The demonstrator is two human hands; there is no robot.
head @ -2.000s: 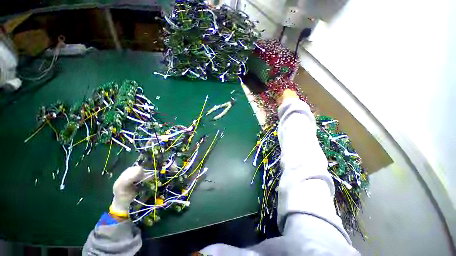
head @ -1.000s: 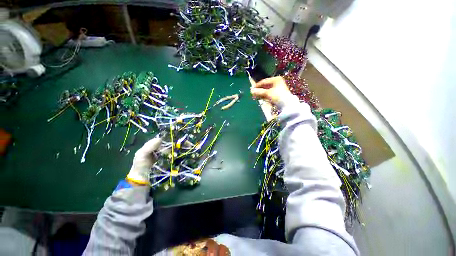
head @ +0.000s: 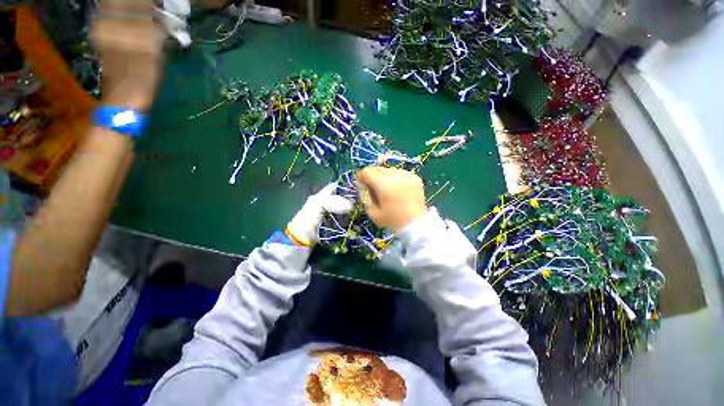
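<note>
A bunch of ring circuit boards with white and yellow lead wires lies at the front edge of the green table. My left hand, in a white glove with a yellow cuff edge, grips the bunch at its left side. My bare right hand is over the bunch, close to the left hand, with its fingers curled. Its fingertips and anything in them are hidden. Pliers with pale handles lie open behind the right hand. A heap of tiny red components is at the right rear.
Other board piles stand at the rear, at the right and at the left rear. Another person's arm with a blue wristband reaches in at the left, beside an orange fixture. A power strip lies at the back.
My right hand has moved from the red heap to the board bunch beside my left hand. The view has turned left, and the other person's arm has come into view.
</note>
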